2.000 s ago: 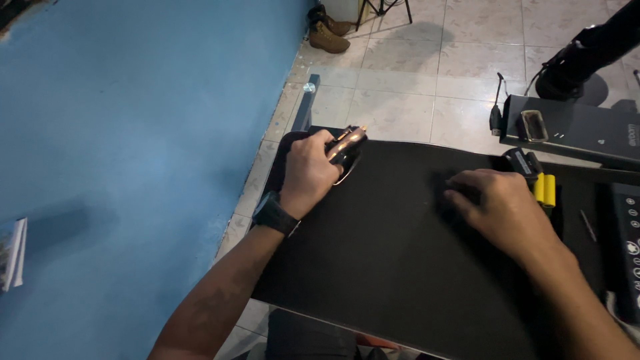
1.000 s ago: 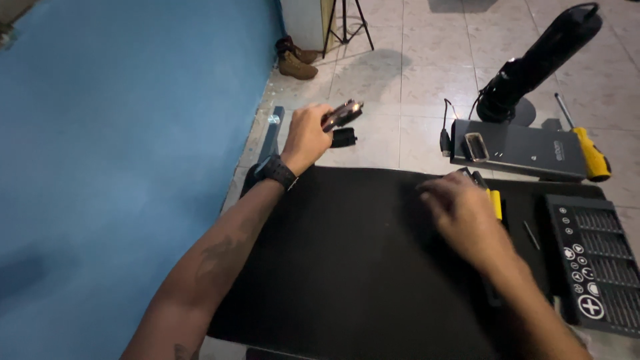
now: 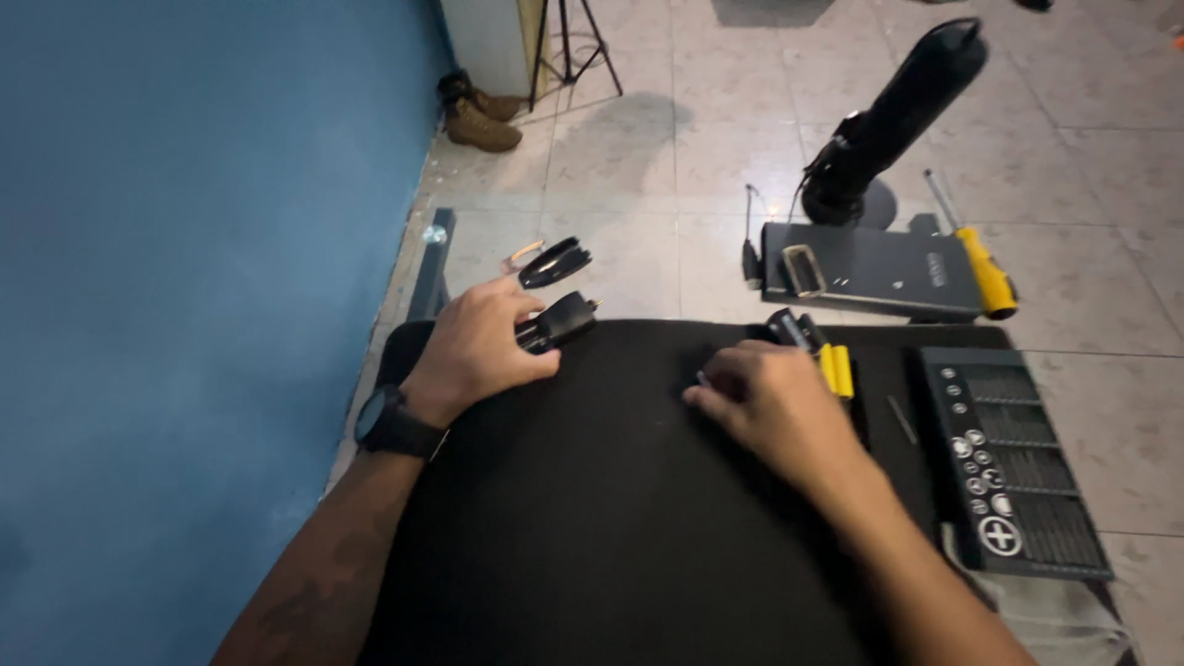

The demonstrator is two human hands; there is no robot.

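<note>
My left hand, with a dark watch on its wrist, is at the far left corner of the black table mat. Its thumb and fingers are around a black device body that has a small metal tip. Just beyond the fingers are a curved glossy black shell piece and a thin copper-coloured trim piece; whether the hand holds these too cannot be told. Over the mat's right part, my right hand pinches a tiny light-coloured item between thumb and finger, mostly hidden.
Beside my right hand lie yellow-handled parts. Farther right are a thin metal bit and a black bit case. Past the mat's far edge sit a dark box with a metal-rimmed piece, a yellow-handled screwdriver and a black cylindrical object.
The device in my left hand, earlier one copper-and-black piece, now shows as separate body, shell and trim pieces. My right hand's fingers have closed on a tiny item. The view has shifted.
</note>
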